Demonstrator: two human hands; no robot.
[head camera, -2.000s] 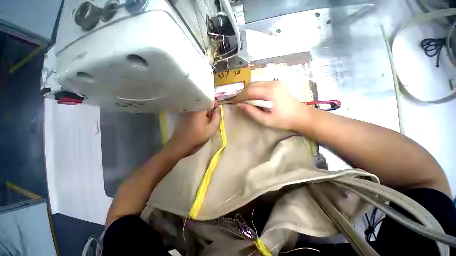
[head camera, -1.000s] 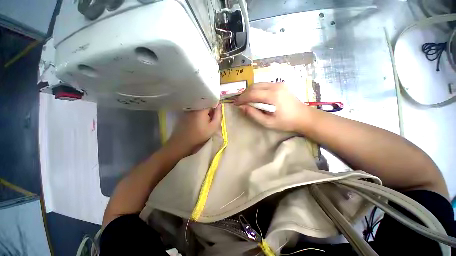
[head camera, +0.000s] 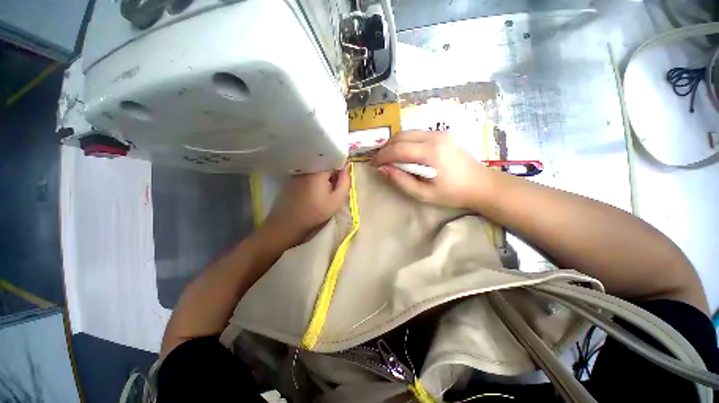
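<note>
The beige bag body (head camera: 410, 236) lies across my lap, its far edge at the yellow-orange clamp frame (head camera: 374, 118). Yellow binding tape (head camera: 339, 264) runs down the bag. My left hand (head camera: 315, 197) grips the bag edge left of the tape, its fingertips partly hidden by the machine head. My right hand (head camera: 430, 168) pinches the bag edge at the clamp frame, with a thin whitish pen-like thing (head camera: 415, 169) held under its fingers. The zipper (head camera: 386, 360) shows at the bag opening near me.
The white machine head (head camera: 213, 94) covers the upper left, with a red switch (head camera: 105, 146) on its left side. Red-and-black snips (head camera: 516, 168) lie right of my right hand. Beige straps (head camera: 623, 327) loop by my right arm. A dark cord (head camera: 687, 79) lies at far right.
The view has shifted slightly, so the machine head and clamp frame appear a little further right. Both hands stay at the bag edge with almost no movement.
</note>
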